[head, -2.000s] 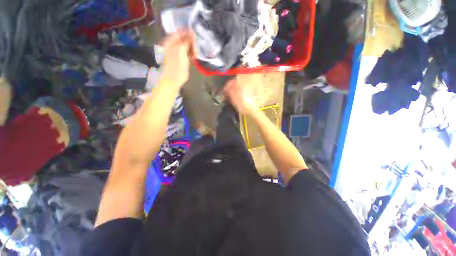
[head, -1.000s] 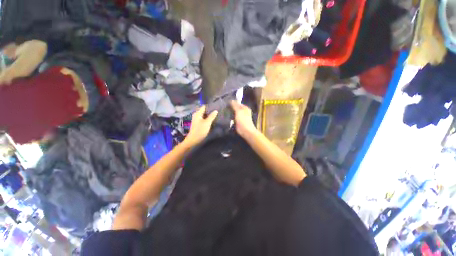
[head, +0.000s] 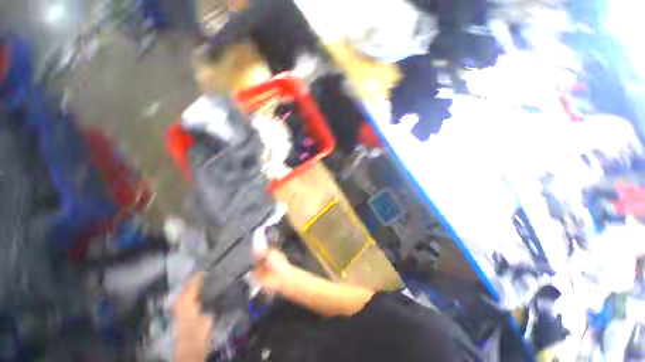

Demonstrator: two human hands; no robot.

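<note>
A grey garment piece (head: 237, 187) hangs from the red plastic basket (head: 322, 131) down to my hands, with a white strip at its right edge. My right hand (head: 269, 269) grips the garment near the white strip. My left hand (head: 191, 311) is at the garment's lower left edge, blurred and partly cut off by the bottom of the picture; its fingers are not clear. The basket also holds a cream-white piece and dark pieces with pink spots.
A blue-edged table (head: 438, 205) with dark and white pieces runs down the right. A wooden board (head: 375, 261) with a yellow-framed panel lies below the basket. Blurred blue and red crates and cloth heaps are at the left.
The view has turned and blurred, and the basket now shows more fully. The garment stays at my hands; my left hand has moved toward the lower left, away from my right hand.
</note>
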